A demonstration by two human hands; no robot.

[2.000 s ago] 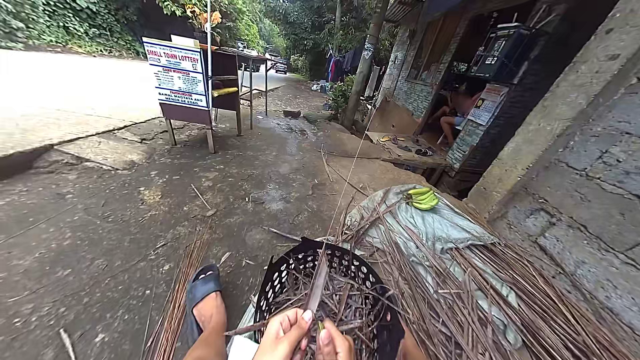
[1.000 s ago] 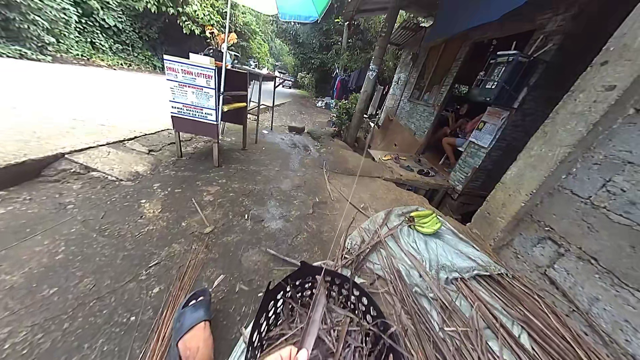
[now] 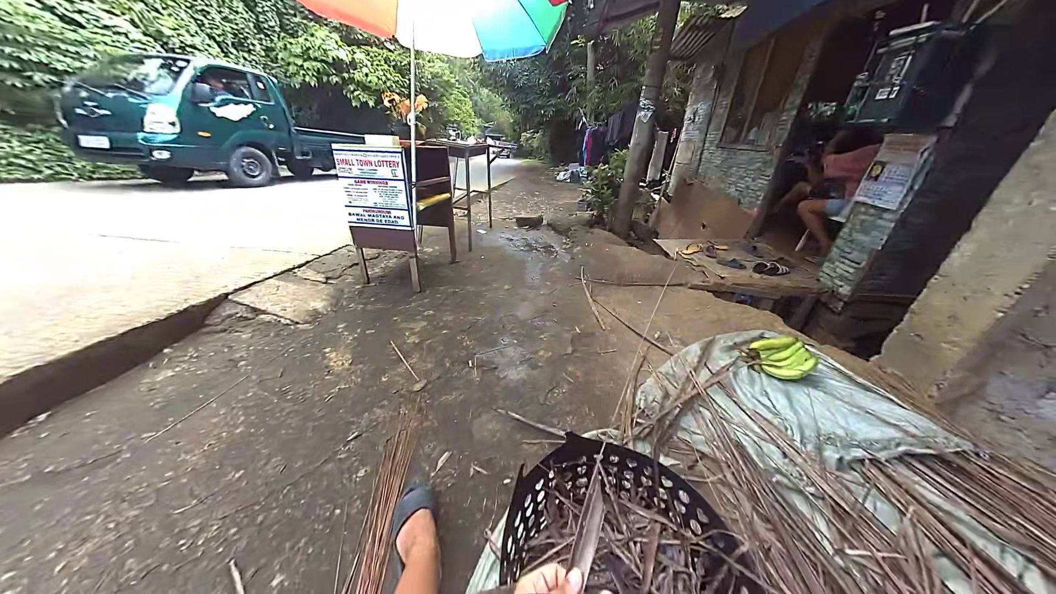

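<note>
My left hand (image 3: 549,579) shows at the bottom edge, its fingers pinching a dry brown leaf strip (image 3: 589,528) that points up over a black perforated plastic basket (image 3: 516,528). Dry leaf scraps (image 3: 652,528) fill the basket. Of my right hand at most a fingertip shows at the bottom edge, so its hold is hidden. To the right, long dry palm fronds (image 3: 767,487) lie over a pale green sack (image 3: 850,421), and a bunch of green bananas (image 3: 784,358) rests on top. A bundle of thin brown midribs (image 3: 388,495) lies on the ground left of the basket, beside my slippered foot (image 3: 417,528).
A signboard (image 3: 375,190) stands by a wooden table (image 3: 462,150) under a coloured umbrella (image 3: 487,25). A green truck (image 3: 206,120) is on the road. At right, a person (image 3: 833,181) sits in a doorway near slippers (image 3: 771,268) on a wooden platform; a concrete wall (image 3: 982,272) stands closer.
A green truck has come into view on the road. Both my hands showed over the basket two seconds ago; they are now lower, mostly out of view. The view has tilted up somewhat.
</note>
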